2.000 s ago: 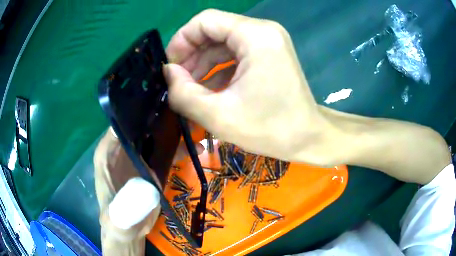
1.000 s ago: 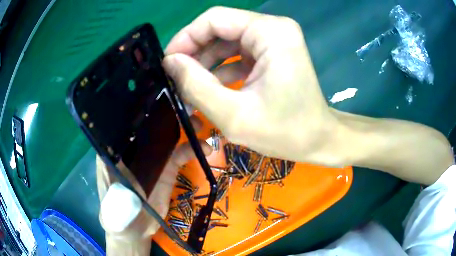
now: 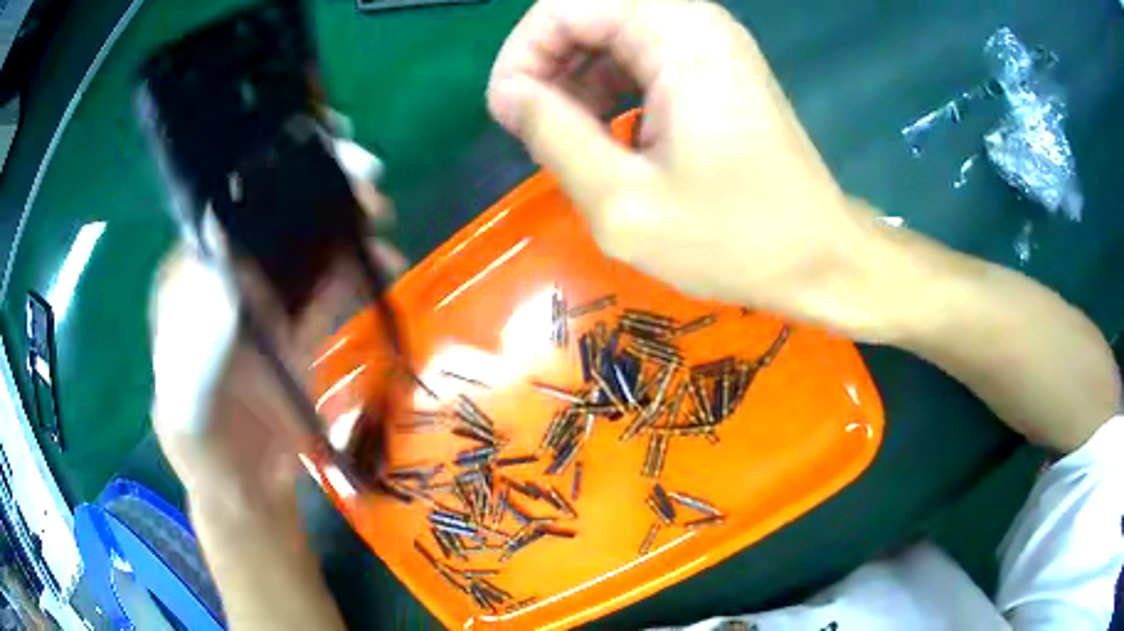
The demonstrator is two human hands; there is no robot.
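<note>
A black phone middle frame (image 3: 265,160) is held tilted at the left, blurred, its solid part up and its open window below. My left hand (image 3: 253,370) grips it from behind and below, with white covers on fingertips. My right hand (image 3: 690,160) is above the back of the orange parts tray (image 3: 789,468), apart from the frame, thumb and index finger close together; whether a small part is between them cannot be seen. Dark and coppery side keys (image 3: 629,376) lie scattered in the tray.
Crumpled clear plastic (image 3: 1033,142) lies on the mat at upper right. A waiting mid-frame (image 3: 42,370) lies on the green belt at far left; part of another dark frame (image 3: 419,4) shows at the top edge. A blue bin (image 3: 148,555) is at lower left.
My left hand and the frame have moved left and up, away from my right hand. My right hand has let go of the frame's edge and shifted slightly right. More of the tray shows.
</note>
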